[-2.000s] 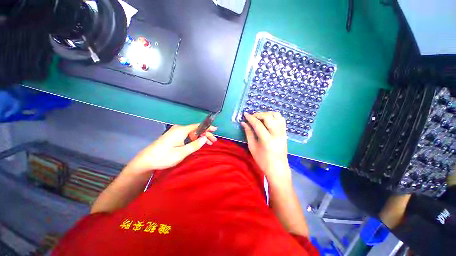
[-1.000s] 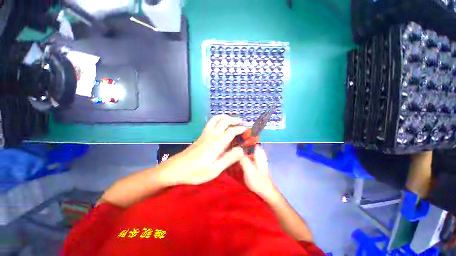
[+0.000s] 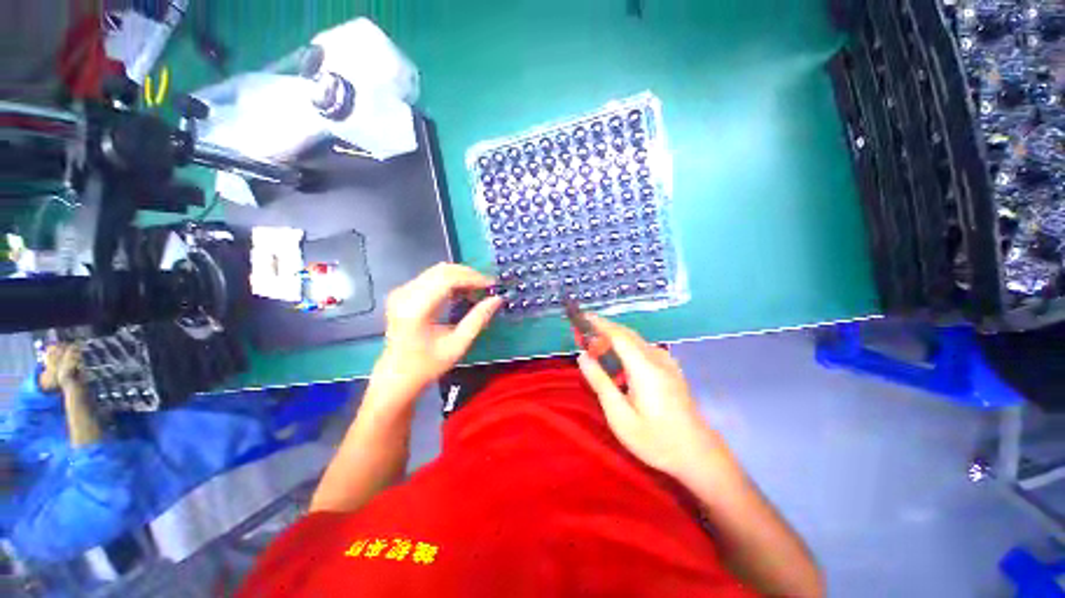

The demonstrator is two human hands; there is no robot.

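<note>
The clear blister tray [image 3: 680,251] lies on the green bench, filled with rows of small dark round lens-like parts [image 3: 580,187]. My left hand [image 3: 426,327] has its thumb and index fingertips around a small dark part at the tray's near-left corner; I cannot tell if the part is held or sits in the tray. My right hand [image 3: 654,403] holds the pliers [image 3: 590,336] by their red-and-black handles. The dark jaws point at the tray's near edge, and the fingers partly hide the handles.
A dark mat [image 3: 403,222] at left bears a brightly lit plate [image 3: 331,286], under a black microscope arm [image 3: 111,187]. A white bottle-like object with plastic [image 3: 362,88] stands behind. Stacked black trays [image 3: 917,175] stand at right. Another person's blue sleeve [image 3: 129,467] shows at lower left.
The pliers have passed from my left hand to my right. My left hand has moved to the tray's near-left corner, where my right hand was. The view has turned and shifted.
</note>
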